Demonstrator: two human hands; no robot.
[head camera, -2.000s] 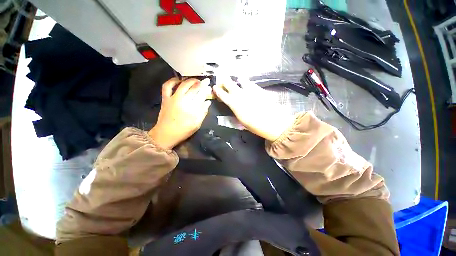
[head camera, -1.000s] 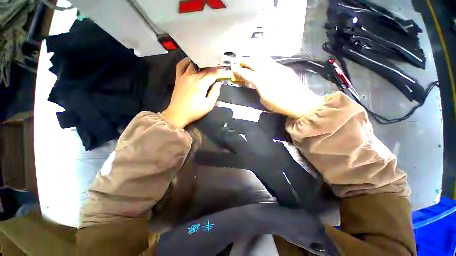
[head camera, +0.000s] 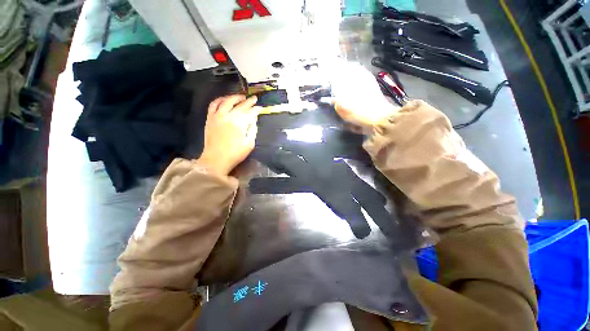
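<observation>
The white sewing machine head (head camera: 284, 39) stands in front of me. A small black fabric piece (head camera: 272, 97) lies under it by the yellow plate (head camera: 272, 110). My left hand (head camera: 229, 129) presses on the left end of this piece with its fingertips. My right hand (head camera: 359, 97) is at the right of the needle area, partly washed out by glare, with its fingertips at a dark strip (head camera: 316, 95); its grip is unclear. Loose matt black fabric pieces (head camera: 323, 174) lie fanned on the table between my forearms.
A heap of black cut pieces (head camera: 129, 110) lies at left. Black zips (head camera: 433, 48) lie at upper right. Red thread snips (head camera: 391, 86) and a dark cord (head camera: 482, 115) are beside them. A blue bin (head camera: 559, 265) is at lower right.
My hands have moved apart from their close position at the needle, and the black piece and yellow plate now show between them. The camera view has shifted.
</observation>
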